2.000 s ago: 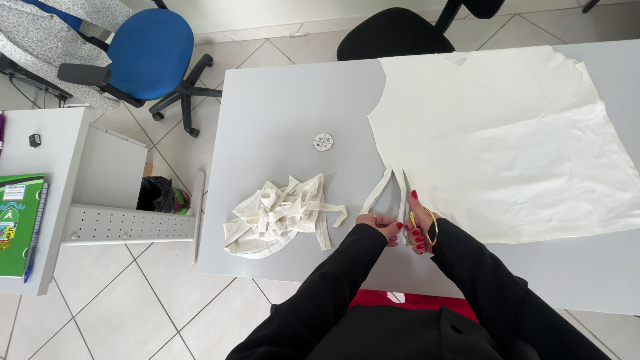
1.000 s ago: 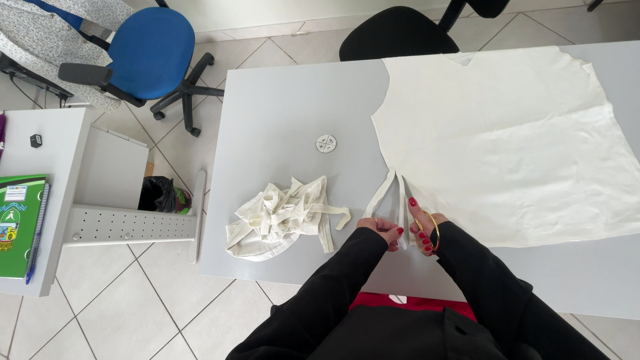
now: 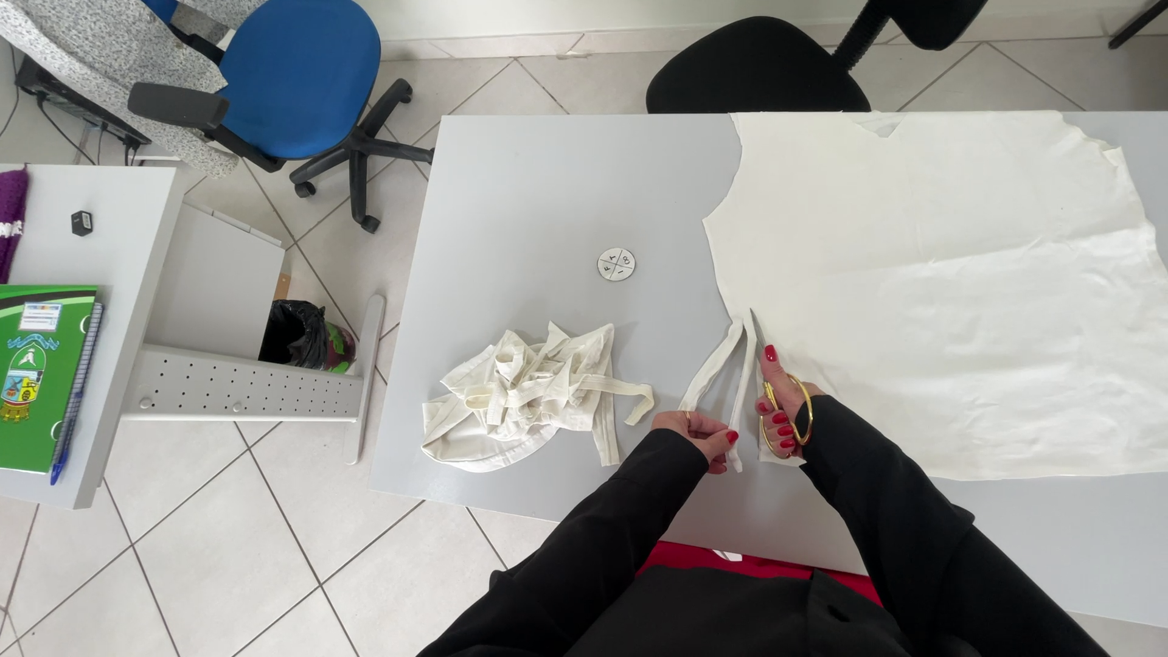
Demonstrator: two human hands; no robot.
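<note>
A large sheet of cream fabric [image 3: 931, 301] lies flat over the right part of the grey table. My right hand [image 3: 787, 411] holds scissors with gold handles [image 3: 805, 415], their blades pointing away from me at the fabric's left edge. Narrow fabric strips [image 3: 712, 368] run from that edge toward me. My left hand [image 3: 701, 438] pinches the strips near their lower ends, just left of the scissors. To the left of my hands a crumpled heap of cream fabric strips [image 3: 538, 392] rests on the table.
On the grey table [image 3: 529, 201] lies a round white disc with markings [image 3: 617, 265]. A blue chair [image 3: 301, 73] and a black chair [image 3: 757, 68] stand beyond. At left, a side desk [image 3: 109, 228] holds a green notebook [image 3: 41, 374] and a pen [image 3: 68, 429].
</note>
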